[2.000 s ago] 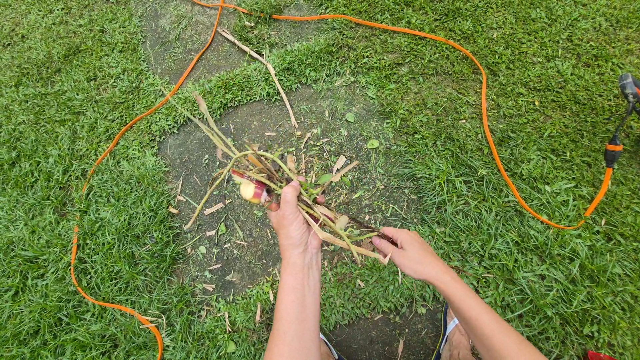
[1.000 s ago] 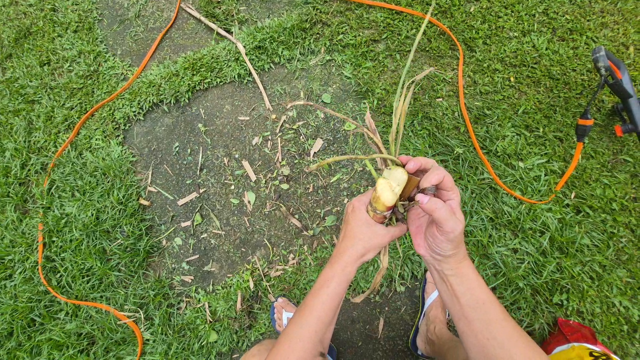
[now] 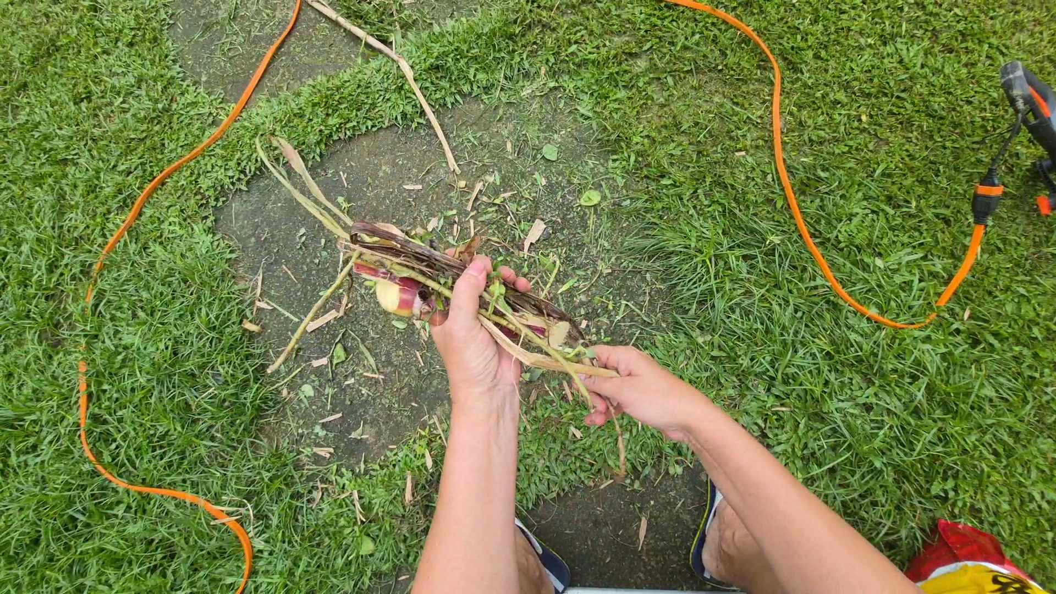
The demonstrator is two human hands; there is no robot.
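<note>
A loose bundle of dry stalks and brown leaves (image 3: 412,252) lies across my left hand (image 3: 474,338), whose fingers and thumb are closed around its middle. From the bundle's left part a thick cut stem piece (image 3: 398,297), pale yellow and red, sticks out. Thin green-brown stalks reach out to the upper left and lower left. At the lower right end of the bundle, my right hand (image 3: 631,388) pinches the stalk and leaf ends; some of its fingertips are hidden behind them.
Below the hands is a dark stone slab (image 3: 330,379) strewn with plant scraps, with grass around it. A dry stick (image 3: 408,74) lies beyond. An orange cord (image 3: 796,206) runs to a black plug connector (image 3: 986,198) near a power tool (image 3: 1035,107). A red and yellow bag (image 3: 969,561) is at lower right.
The hands were close together around the cut stem one second ago; now they are apart along the bundle, which lies lengthwise across the left hand. The view has shifted somewhat.
</note>
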